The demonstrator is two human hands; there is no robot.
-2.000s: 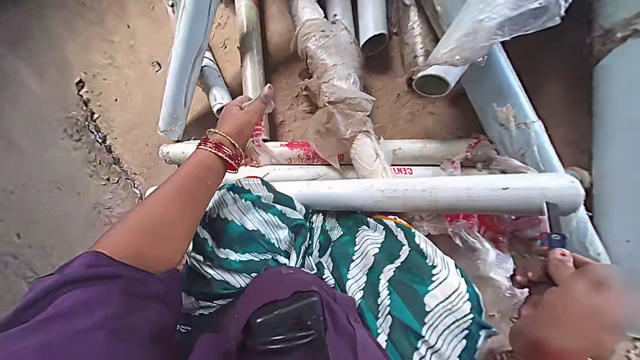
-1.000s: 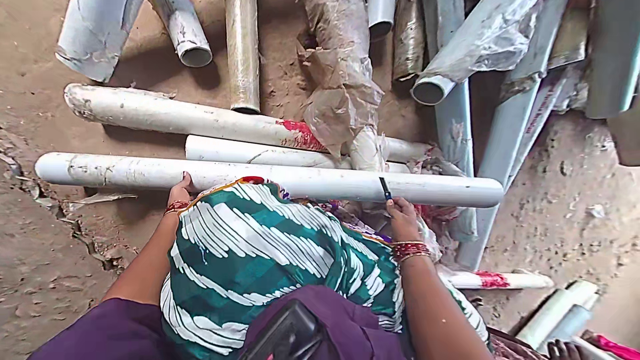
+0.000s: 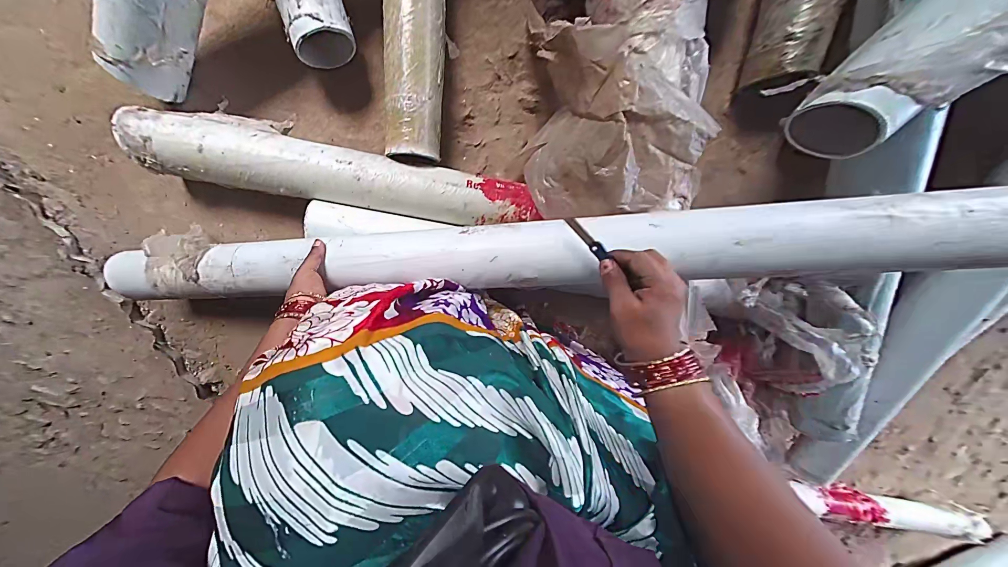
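Observation:
A long white plastic pipe (image 3: 472,256) lies across in front of my knees, with torn film around its left part. My left hand (image 3: 309,272) is at the near side of this pipe, thumb up against it; its other fingers are hidden, so its grip is unclear. In my right hand (image 3: 647,303) is a knife (image 3: 587,239) with a dark handle, its narrow blade lying over the pipe's upper surface and pointing up and left. Behind the pipe are a dirty white pipe (image 3: 315,165) with a red print and part of another white pipe (image 3: 354,220).
More pipes lie beyond on the dirt ground, among them a film-wrapped tan pipe (image 3: 415,79) and a wide open-ended pipe (image 3: 843,126). Crumpled plastic film (image 3: 630,118) lies at the top middle. A thin pipe with red marks (image 3: 906,512) is at the lower right.
My right hand with the knife has come from the pipe's right end to its middle part. My left hand, earlier beyond the pipes, is now at the near pipe's side. The view has shifted.

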